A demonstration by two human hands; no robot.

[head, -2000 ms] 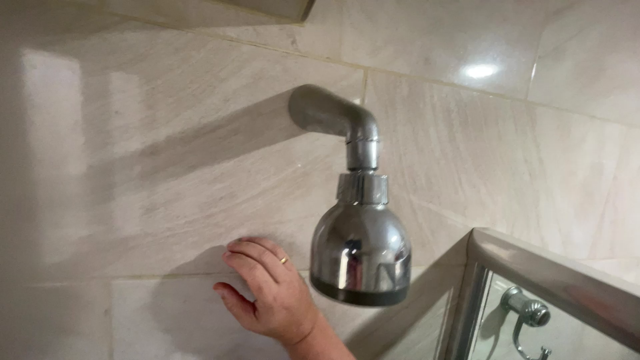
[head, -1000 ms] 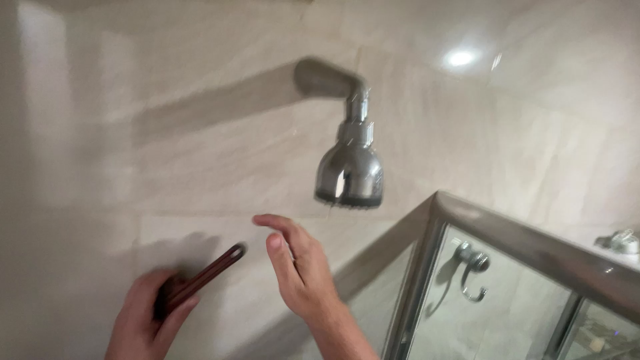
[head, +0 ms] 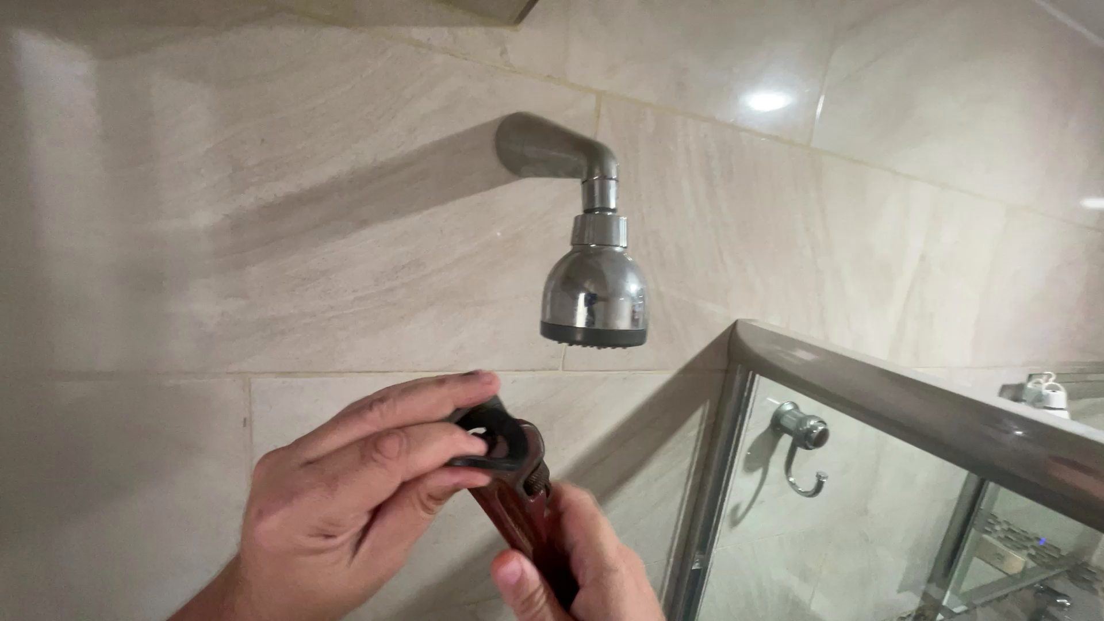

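Note:
A chrome shower head (head: 594, 297) hangs face down from a bent wall-mounted shower arm (head: 552, 147). Below it, both hands are on an adjustable wrench (head: 517, 522) with a dark red handle. The fingers and thumb of my left hand (head: 345, 483) pinch the dark jaw end, hiding part of it. My right hand (head: 591, 561) is wrapped round the handle, close to the knurled adjusting screw (head: 536, 479). The wrench does not touch the shower head. The lower end of its handle is hidden by the right hand and the frame edge.
Light marble-look tiles (head: 345, 259) cover the wall behind the shower. To the right, a metal frame (head: 914, 414) borders a glass panel, through which a chrome hook (head: 804, 457) shows. A dark-edged object (head: 496, 9) juts in at the top.
One second ago my left hand held the wrench by itself and my right hand was apart from it. Now my right hand grips the handle, with my left at the jaws.

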